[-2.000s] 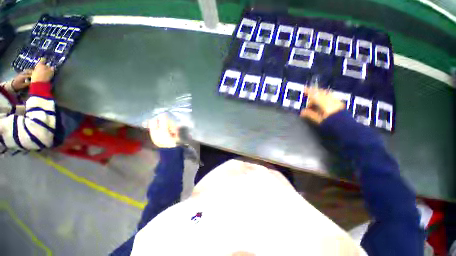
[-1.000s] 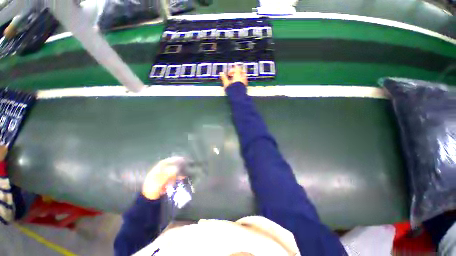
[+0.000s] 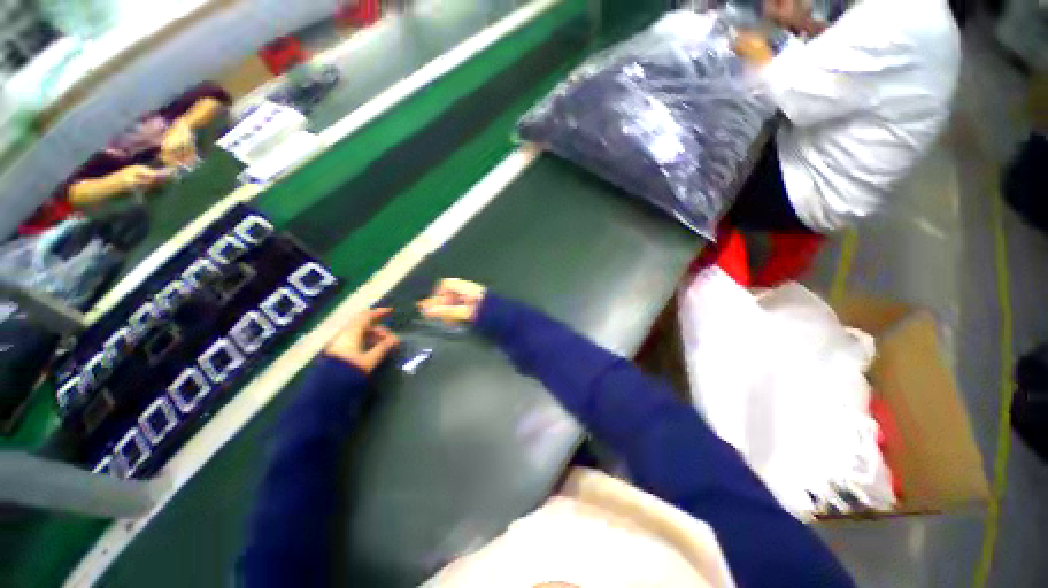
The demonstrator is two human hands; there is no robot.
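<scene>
A small clear piece (image 3: pixel 416 360) with bright glare hangs between my hands over the dark green worktop (image 3: pixel 460 402). It is blurred and its outline is unclear. My left hand (image 3: pixel 363 340) pinches its left side near the pale belt edging. My right hand (image 3: pixel 455 302) is close by on the right, fingertips together at the piece's upper side. The black panel sheet (image 3: pixel 190 333), with rows of white-outlined frames, lies on the green conveyor belt to the left, touched by neither hand.
A large dark bundle in clear plastic (image 3: pixel 655 121) lies at the worktop's far end, beside a person in white (image 3: pixel 862 109). A carton (image 3: pixel 931 414) with white bags (image 3: pixel 776 391) stands right on the floor. Another person's arms (image 3: pixel 126 178) show across the belt. A grey post (image 3: pixel 81 482) is lower left.
The view has turned to the right. My right hand has left the black sheet on the belt and come beside my left hand. The sheet went from worktop to belt earlier.
</scene>
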